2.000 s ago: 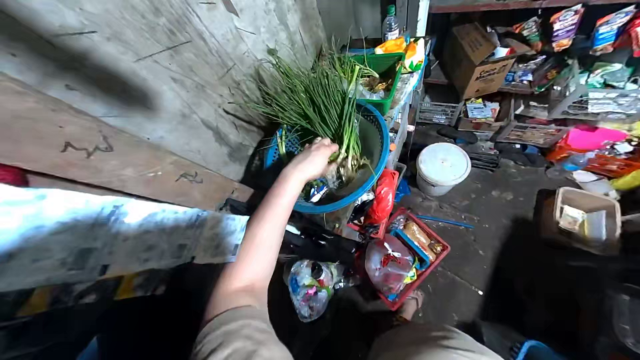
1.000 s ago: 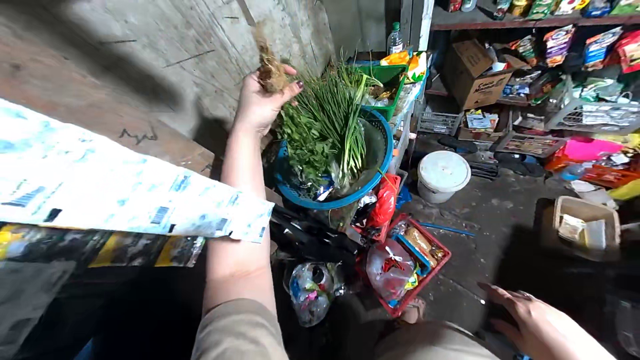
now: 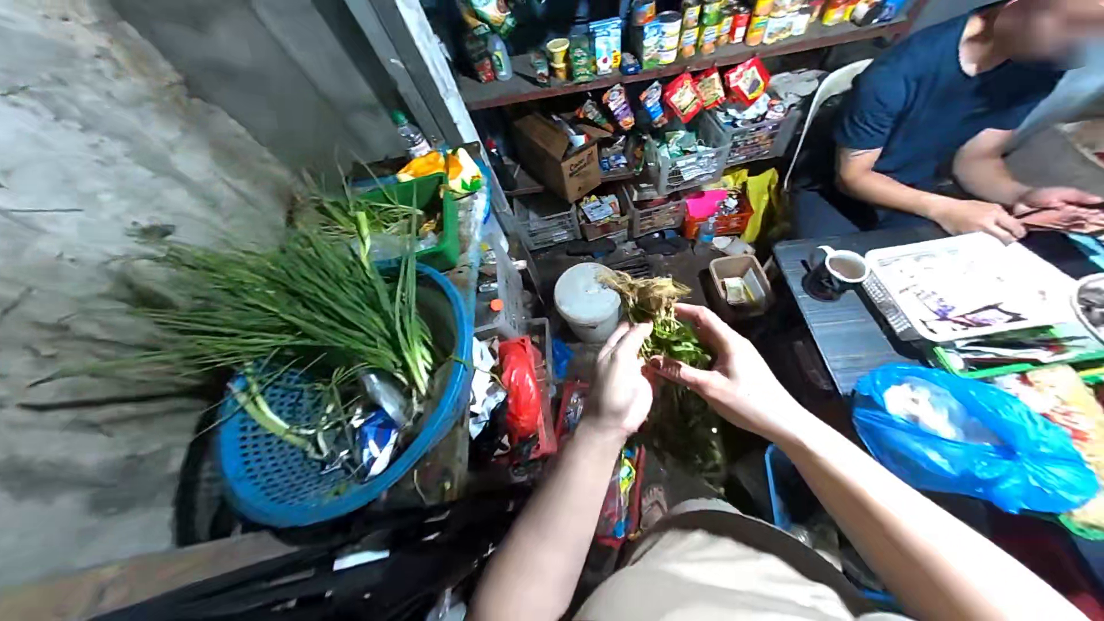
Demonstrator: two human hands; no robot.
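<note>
In the head view, a bunch of leafy greens with roots (image 3: 677, 341) is held upside down at the middle, its pale roots up and its leaves hanging below. My left hand (image 3: 623, 379) grips it from the left. My right hand (image 3: 720, 366) is curled round its right side, thumb and fingers on the stems. To the left, long green onions (image 3: 302, 302) lie in a blue plastic basket (image 3: 461, 345), with a crumpled blue and white wrapper (image 3: 376, 442) near them.
A white lidded bucket (image 3: 586, 297) stands beyond my hands. A dark table (image 3: 837, 332) at right bears a mug (image 3: 837, 272) and a white plastic tray (image 3: 975, 285); a seated person (image 3: 914, 129) is behind it. A blue plastic bag (image 3: 966, 440) lies near. Shelves (image 3: 690, 69) hold packaged goods.
The rooted greens, held by my left hand above the basket one second ago, are now between both hands. My right hand has come up to them. The view has swung right.
</note>
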